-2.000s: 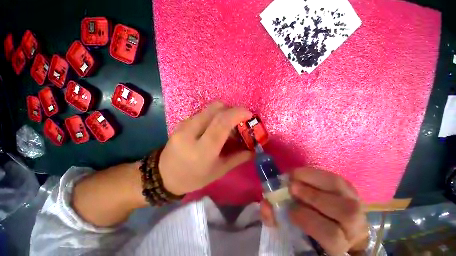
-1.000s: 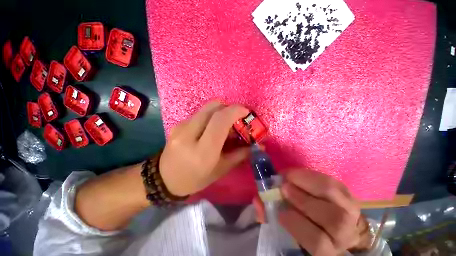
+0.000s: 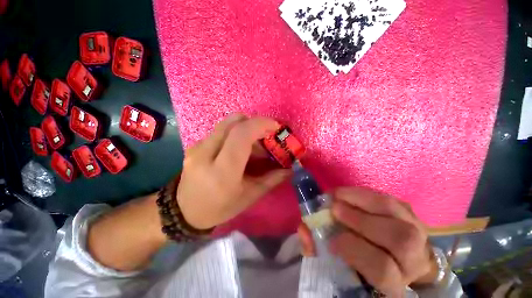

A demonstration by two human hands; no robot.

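My left hand point(image 3: 219, 171) grips a small red plastic housing point(image 3: 285, 146) between thumb and fingers, above the pink mat point(image 3: 379, 116). The housing is tilted with its open side up and shows a small silver and black part inside. My right hand point(image 3: 379, 236) holds a clear dispensing syringe point(image 3: 309, 191) with dark contents and a cream tape band. Its nozzle points into the lower right edge of the housing. Whether the tip touches it I cannot tell. The rear of the syringe is hidden by my right hand.
Several red housings point(image 3: 139, 123) lie on the dark green bench at left. A crumpled clear plastic lump point(image 3: 38, 178) is below them. White paper with dark specks point(image 3: 344, 35) lies on the mat's far side. A white sheet point(image 3: 525, 114) is at the right edge.
The whole scene has shifted left in the view. Both hands, the held housing and the syringe stay together, with the housing turned slightly. Nothing was let go.
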